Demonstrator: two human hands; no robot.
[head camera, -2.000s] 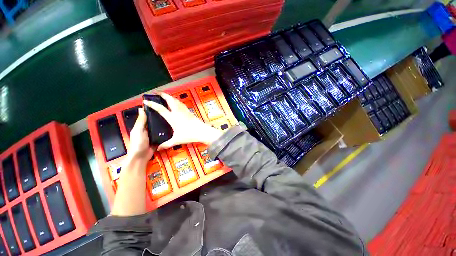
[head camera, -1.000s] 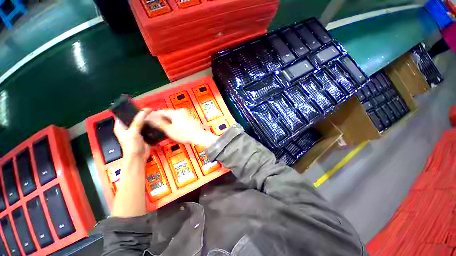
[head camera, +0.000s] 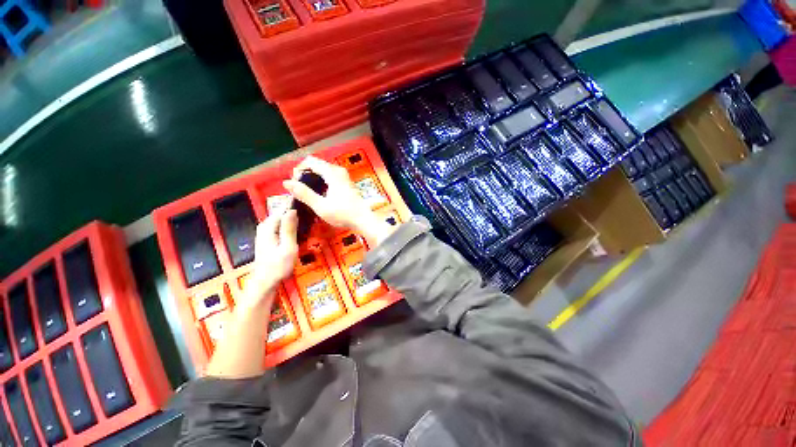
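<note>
My left hand (head camera: 277, 249) and right hand (head camera: 336, 199) meet above the upper middle of the red phone tray (head camera: 168, 262). Between their fingers is a black back cover (head camera: 307, 218), tilted and mostly hidden. A silvery part (head camera: 278, 205) shows beside the left fingertips; I cannot tell whether it is held or in the slot. Two black covered phones (head camera: 194, 245) lie in the upper left slots. Open handsets (head camera: 319, 295) with orange and silvery insides lie in the lower slots and at the right.
A finished red tray (head camera: 131, 349) with black phones stands at left. A stack of filled red trays (head camera: 367, 52) stands behind. The black blister tray (head camera: 524, 170) is at right, above cardboard cartons (head camera: 611, 214). More red trays (head camera: 742, 349) slant at far right.
Both hands have moved right and slightly up from the upper left slots. The black piece between them has turned and is more hidden. The second upper slot's covered phone now shows fully.
</note>
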